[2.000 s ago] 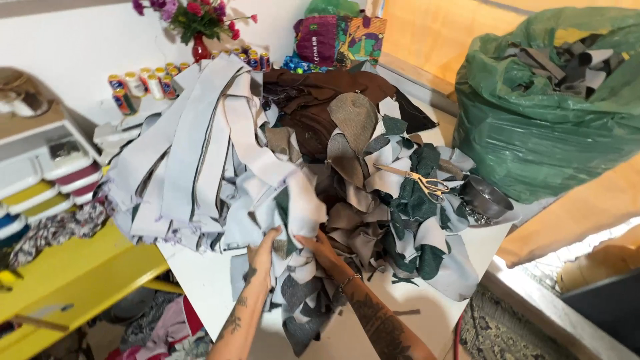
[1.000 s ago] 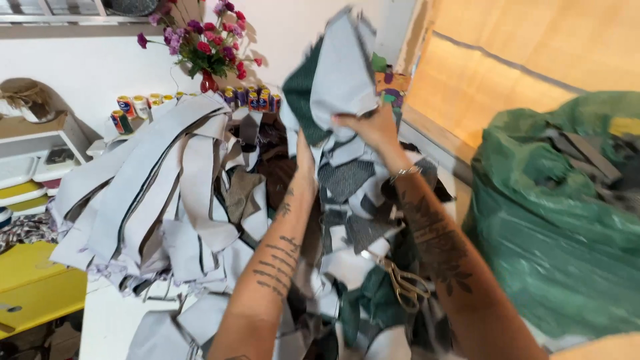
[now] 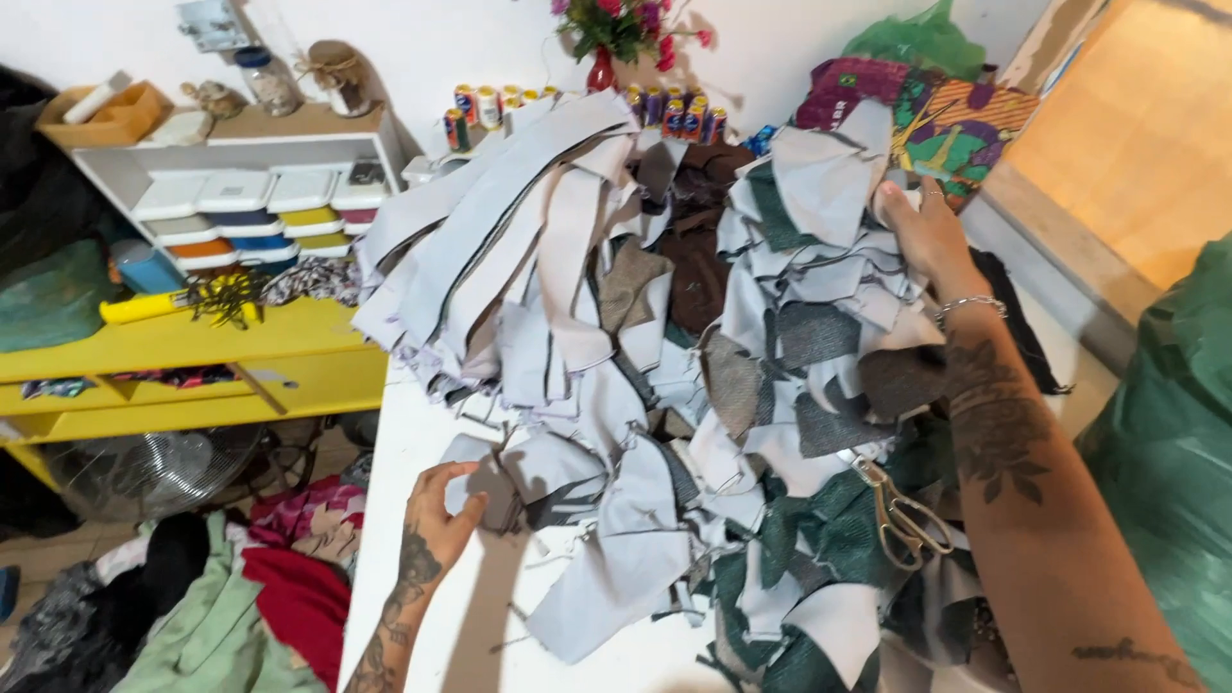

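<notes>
My left hand [image 3: 445,510] is over the front left of the white table, fingers apart beside a light grey fabric scrap [image 3: 568,467]; whether it touches the scrap is unclear. Farther back, my right hand [image 3: 919,226] rests at the right edge of a stack of fabric scraps [image 3: 818,192], its fingertips partly hidden, so its grip cannot be told. Long pale fabric strips [image 3: 510,231] lie heaped at the left. Gold-handled scissors [image 3: 905,525] lie on dark green scraps [image 3: 833,525], close to my right forearm.
Thread spools [image 3: 683,120] and a red flower vase [image 3: 602,72] stand along the wall. A green plastic bag [image 3: 1169,462] is at the right. Left are a yellow shelf unit [image 3: 318,327], white drawers [image 3: 236,192], a fan [image 3: 164,467] and clothes [image 3: 192,616] on the floor.
Both hands held fabric raised above the pile one second ago. My left hand has since come away to the front left, and pale and green scraps now lie at the back right.
</notes>
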